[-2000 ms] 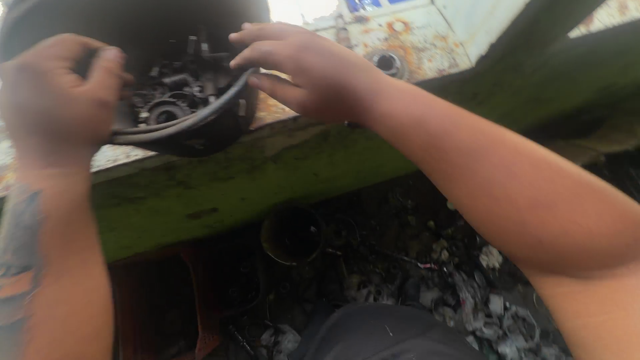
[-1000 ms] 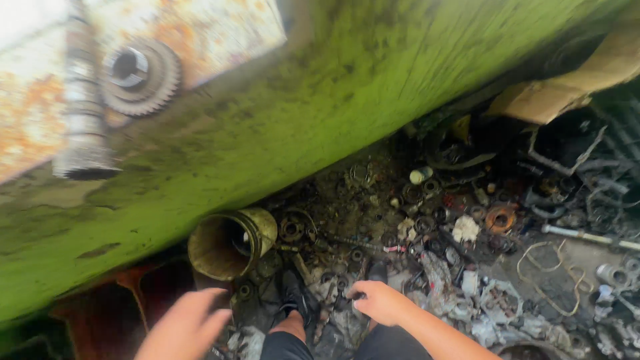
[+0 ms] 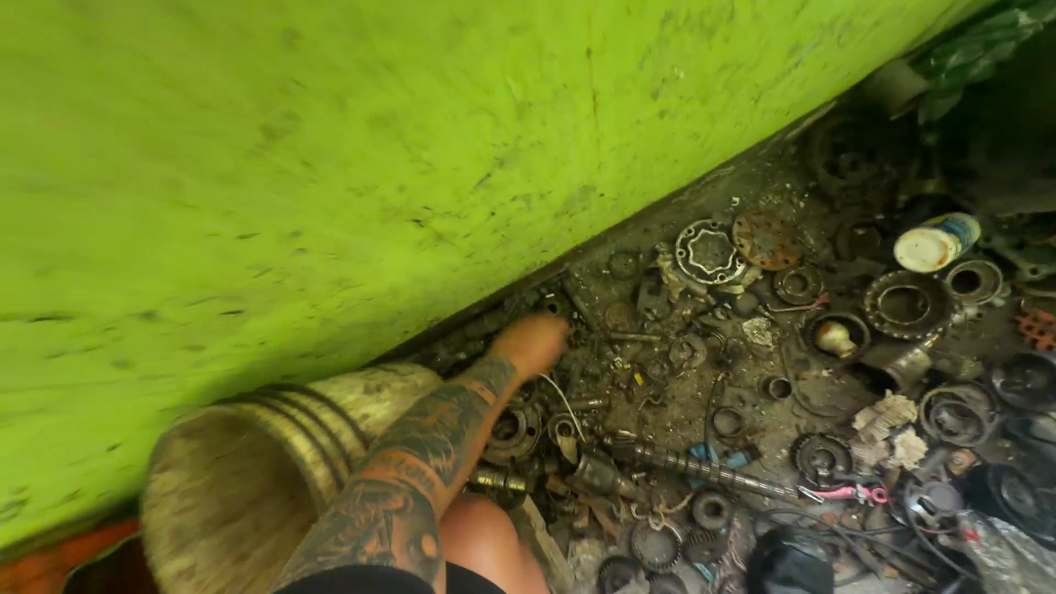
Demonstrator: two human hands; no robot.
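Observation:
My tattooed left arm reaches down over the floor, with my left hand (image 3: pixel 535 345) low among small dark metal parts at the foot of the green wall (image 3: pixel 330 165). Its fingers are blurred and turned away, so whether they hold anything cannot be told. My right hand is out of view. Beside my left forearm a dirty white plastic bucket (image 3: pixel 346 404) lies on its side against the wall, its mouth towards me. Just below the hand lies a round metal part (image 3: pixel 513 431) with a hole through its middle, and to its right a long splined metal shaft (image 3: pixel 701 467).
Greasy gears, rings and bearings cover the floor to the right, among them a toothed ring (image 3: pixel 907 304) and a round plate with a wavy opening (image 3: pixel 710 252). A white plastic container (image 3: pixel 936 242) lies near them. A black shoe (image 3: pixel 789 561) is at the bottom.
The view has swung down from the rusty bench top, where both hands were at a dark container of metal parts, to the floor. My left hand has reached down beside the wall; my right hand has left view.

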